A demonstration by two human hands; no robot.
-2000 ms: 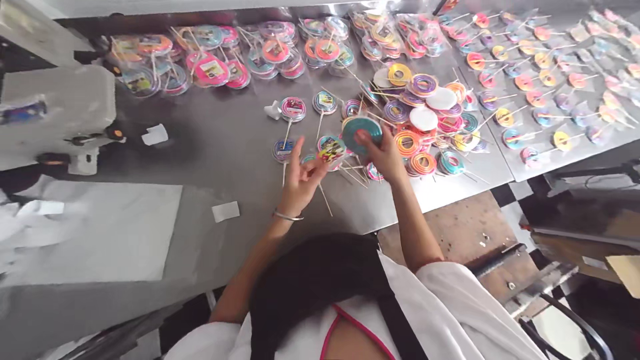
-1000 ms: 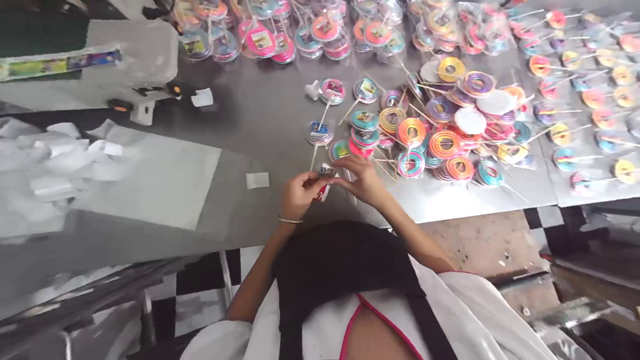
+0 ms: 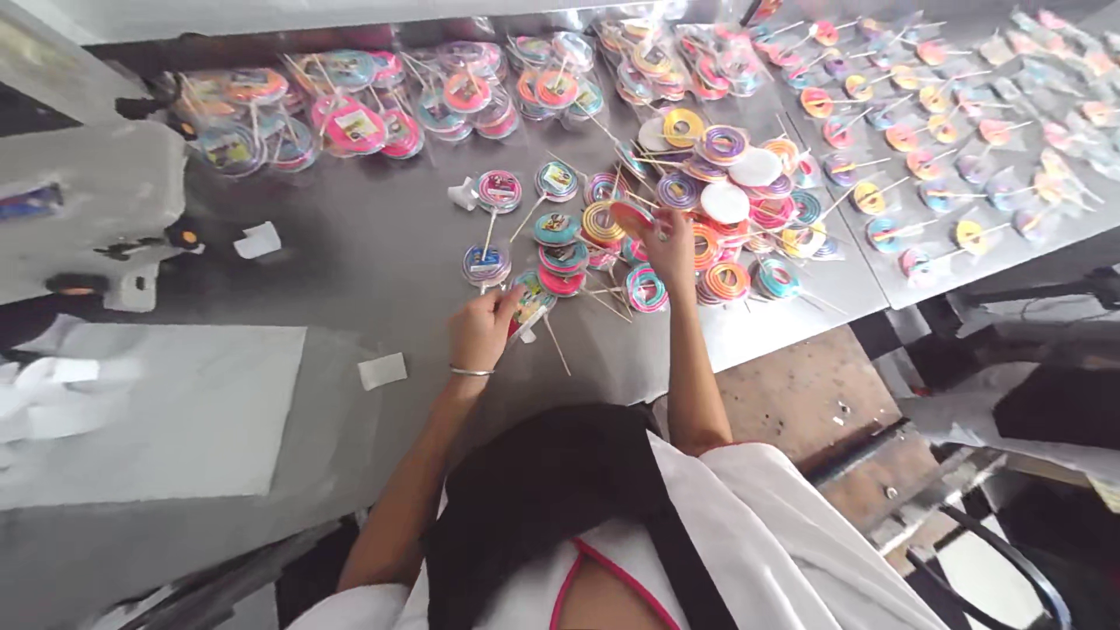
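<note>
My left hand (image 3: 479,328) is at the near edge of a small group of swirl lollipops, its thumb by a sheet of printed stickers (image 3: 531,302) that it appears to hold. A stick pokes out below that sheet. My right hand (image 3: 669,249) grips a red and orange lollipop (image 3: 632,217) at the left side of a heap of unlabelled spiral lollipops (image 3: 726,203). Between the hands lies a short stack of labelled lollipops (image 3: 563,255). Beyond my left hand are a blue-purple labelled lollipop (image 3: 486,264) and a pink labelled one (image 3: 499,190).
Bagged lollipop bundles (image 3: 354,127) line the back of the metal table (image 3: 350,227). Rows of wrapped lollipops (image 3: 941,131) cover the right side. At left are a grey machine (image 3: 87,201), a white sheet (image 3: 210,402) with crumpled paper (image 3: 61,394), and small paper scraps (image 3: 382,371).
My hands, together a second ago, are now apart. My right hand has moved right to the lollipop heap and taken hold of a lollipop; my left hand remains near the labelled ones.
</note>
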